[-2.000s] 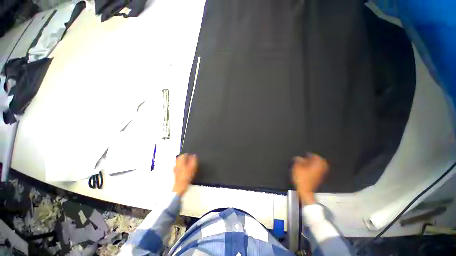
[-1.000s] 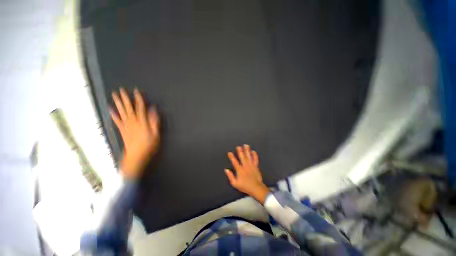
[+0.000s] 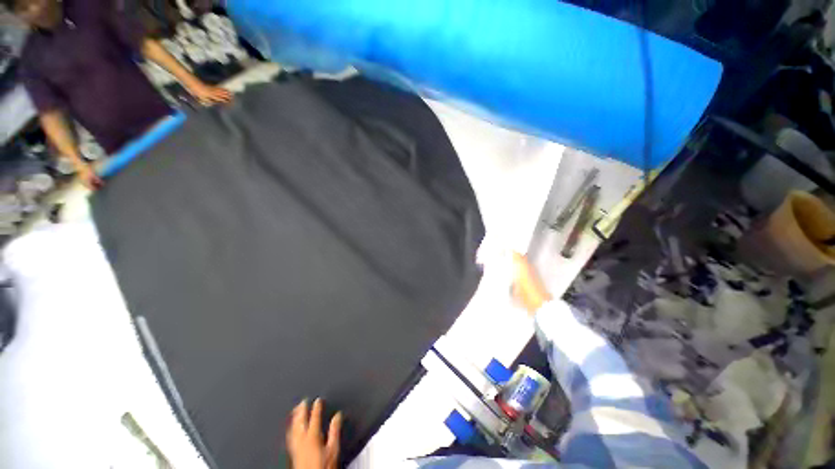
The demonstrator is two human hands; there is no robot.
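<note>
Dark cloth (image 3: 275,247) lies over the white table, with soft folds towards its right side. My left hand (image 3: 314,436) rests on the cloth near its near edge, fingers apart, partly cut off by the bottom of the picture. My right hand (image 3: 526,285) is beyond the cloth's right edge, over the white surface; it is overexposed and its fingers are unclear. The end cutter (image 3: 524,392) sits on the dark rail (image 3: 463,377) at the near table edge, between two blue clamps (image 3: 497,370). A thin pale strip (image 3: 160,362) lies along the cloth's left edge.
A large blue plastic-wrapped roll (image 3: 513,73) lies across the far right. Metal bars (image 3: 580,220) lie at the right table edge. A speckled bar (image 3: 145,438) is at lower left. Another person (image 3: 92,78) stands at the far end, hands at the cloth's edge. Scraps and an orange bucket (image 3: 807,229) are at right.
The view has swung right, bringing the cutter and other person into sight. My right hand has left the cloth for the white surface at its right. My left hand remains on the cloth.
</note>
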